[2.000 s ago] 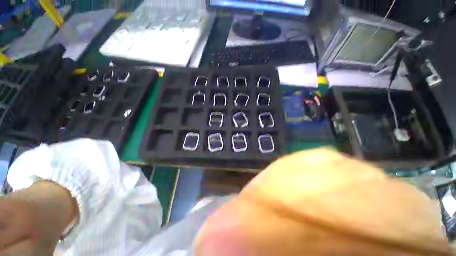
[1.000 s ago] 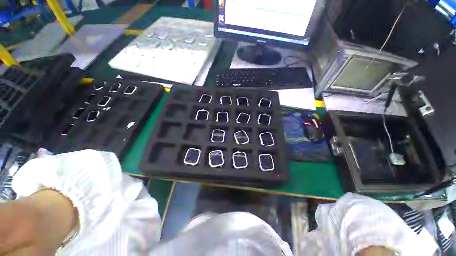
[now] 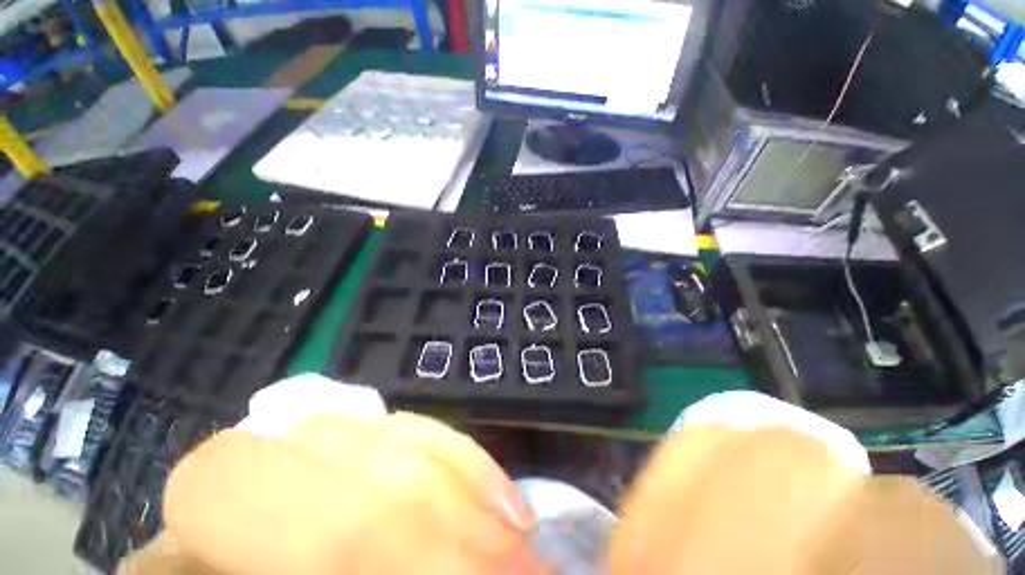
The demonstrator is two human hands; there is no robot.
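My left hand [image 3: 348, 500] is large, blurred and cut off by the bottom edge. My right hand [image 3: 776, 505] is also blurred and cut off at the bottom right. Whether either holds anything cannot be told; a pale surface [image 3: 568, 519] shows between them. Beyond them a black foam tray [image 3: 506, 401] holds smartwatch units [image 3: 487, 362] with pale rims; several left pockets are empty. A second foam tray [image 3: 253, 337] at the left holds several units and a small white lump [image 3: 301, 297]. The test box [image 3: 888, 407] at the right is open, with a pale piece [image 3: 882, 354] on a white wire inside.
A white plastic tray [image 3: 377, 140], monitor [image 3: 587, 56] and keyboard [image 3: 590, 191] stand behind. A grey instrument [image 3: 804, 174] is behind the test box. A blue pad [image 3: 663, 309] lies between foam tray and box. Stacked black trays [image 3: 90, 242] are at the left; striped bundles [image 3: 67, 416] lie below.
My left hand has moved right from the lower left corner. My right hand has come back up into view. The view has shifted, showing more of the monitor.
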